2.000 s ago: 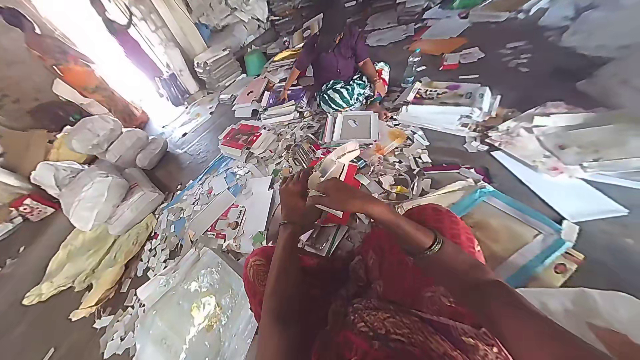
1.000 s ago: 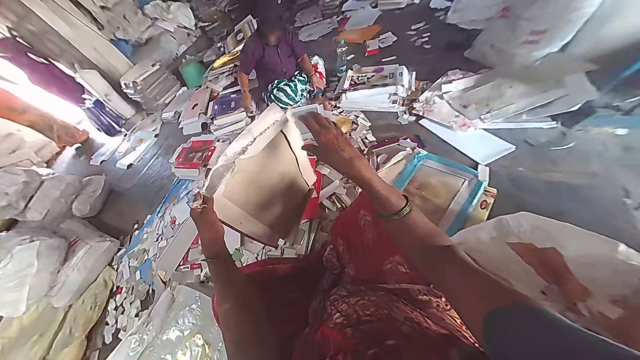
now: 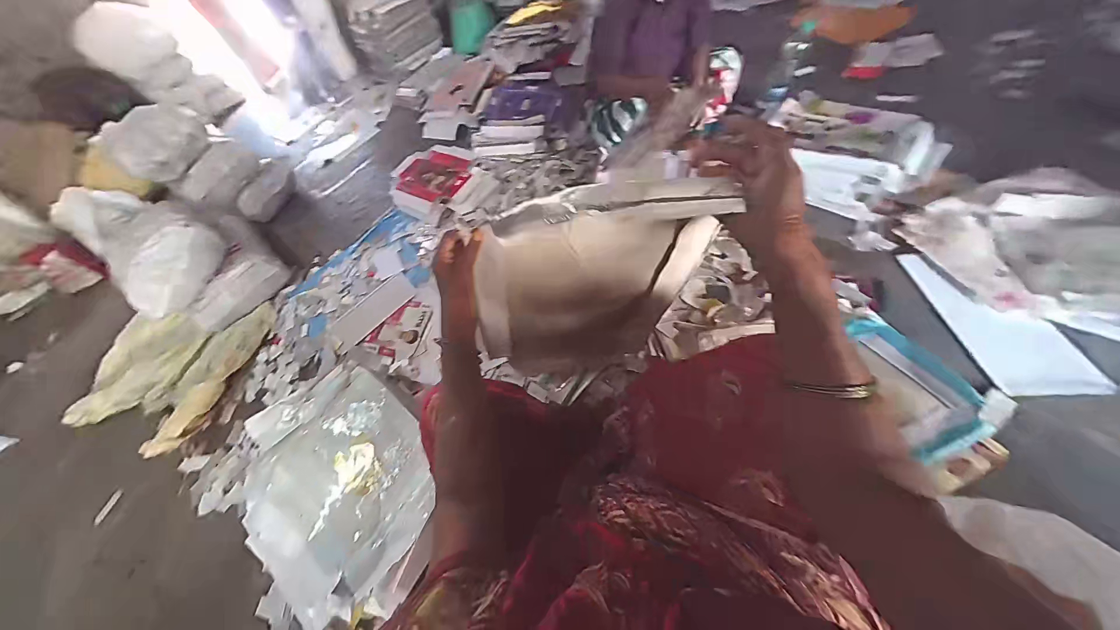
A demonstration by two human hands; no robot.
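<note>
A worn, cream-coloured cardboard box piece [image 3: 577,280] with a torn top edge is held above my lap. My left hand [image 3: 458,262] grips its left edge. At the upper right, my right hand [image 3: 752,166] is raised by the box's corner, its fingers bent around a blurred, translucent strip [image 3: 656,131] that looks like film or torn paper. Whether the right hand also touches the board cannot be told. Beneath and around the box lie many paper and card scraps [image 3: 350,289]. A red and white box [image 3: 433,179] rests beyond my left hand.
A person in a purple top [image 3: 652,39] sits opposite. White stuffed sacks [image 3: 166,254] are heaped at left, near a yellowish plastic sheet [image 3: 166,359]. A clear plastic bag [image 3: 337,490] lies front left. At right are a blue-edged frame-like box [image 3: 927,385], a white board [image 3: 1006,328] and a bottle [image 3: 792,66].
Since one second ago, my right hand has risen from the box's top edge with the translucent strip at its fingers. The box now lies flatter, its torn edge away from me. The view has shifted.
</note>
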